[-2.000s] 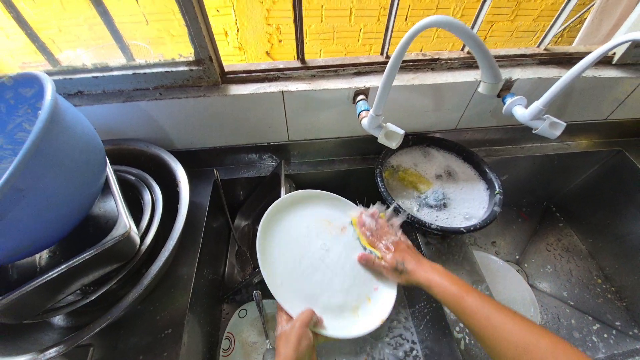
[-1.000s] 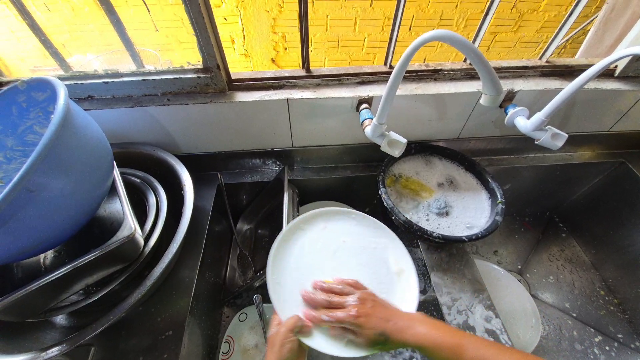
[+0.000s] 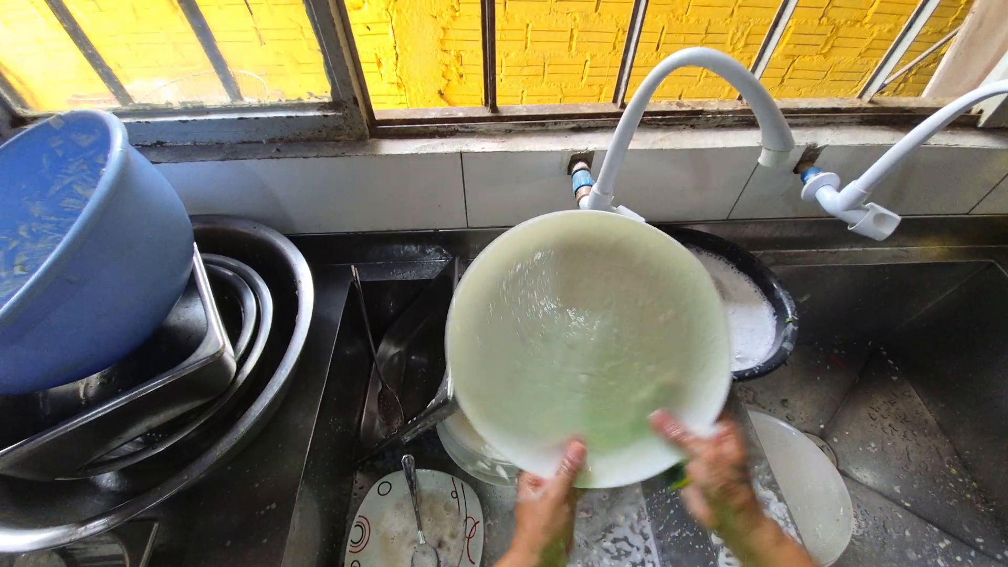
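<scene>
A round white plate (image 3: 587, 339), wet and soapy, is tilted up over the left sink. My left hand (image 3: 547, 500) grips its lower rim, thumb on the face. At the lower right rim my right hand (image 3: 717, 465) holds the plate too, blurred; a bit of something green shows by its fingers, and what it is cannot be told. Behind the plate, partly hidden, stands a black basin of soapy water (image 3: 740, 307). A patterned plate (image 3: 378, 504) with a spoon (image 3: 415, 504) on it lies below left, beside another dish (image 3: 472, 449).
At left, a blue plastic tub (image 3: 150, 260) rests on stacked metal pans and basins (image 3: 295, 315). Two white faucets (image 3: 701, 59) (image 3: 906, 157) rise at the back wall. The right sink basin (image 3: 929, 417) has a white plate (image 3: 815, 488) near the divider.
The white plate has come up and now covers part of the black basin. My right hand has gone from rubbing the plate's face to its lower right rim.
</scene>
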